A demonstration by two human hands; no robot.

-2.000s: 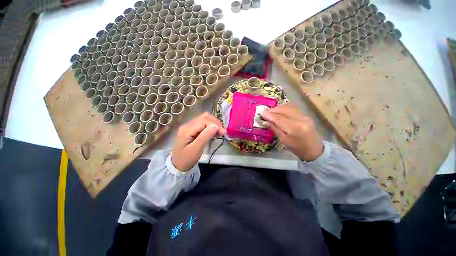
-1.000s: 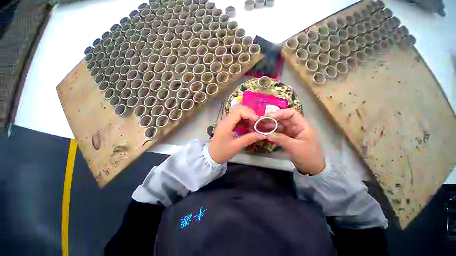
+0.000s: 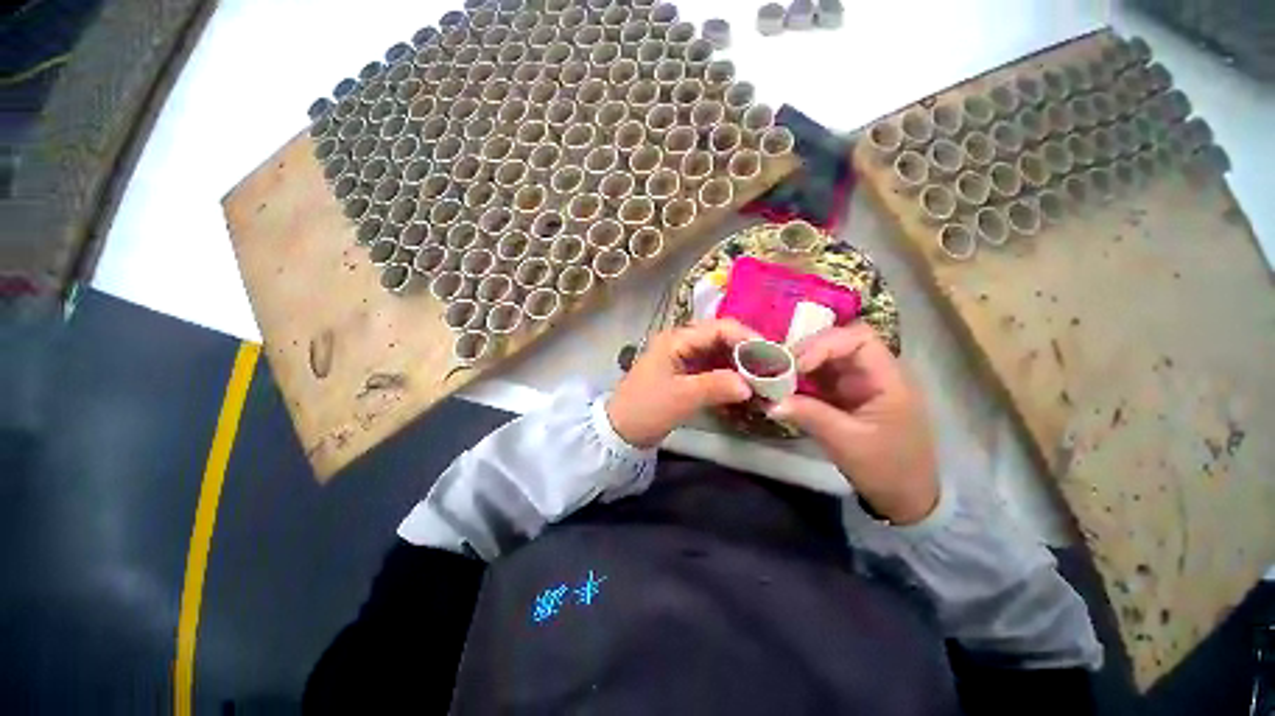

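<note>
A grey-beige ring (image 3: 765,367) is held between my two hands, its open end tilted up toward me. My left hand (image 3: 681,383) grips its left side with thumb and fingertips. My right hand (image 3: 870,409) grips its right side. Behind them a bright pink case (image 3: 772,295) lies on a mottled round cushion (image 3: 882,308). A small white block (image 3: 811,323) sits on the case, partly covered by my right hand. Another ring (image 3: 798,237) stands at the cushion's far edge.
The left board (image 3: 301,322) bears close rows of rings. The right board (image 3: 1105,364) has rings at its far end. A dark object with a red edge (image 3: 817,161) lies between the boards. Several loose rings (image 3: 801,16) stand beyond. Small dark loops lie left of the cushion.
My right hand has left the white block, and both hands have come together on a ring. Since the last frame the ring has tilted, showing its side. The whole view has shifted.
</note>
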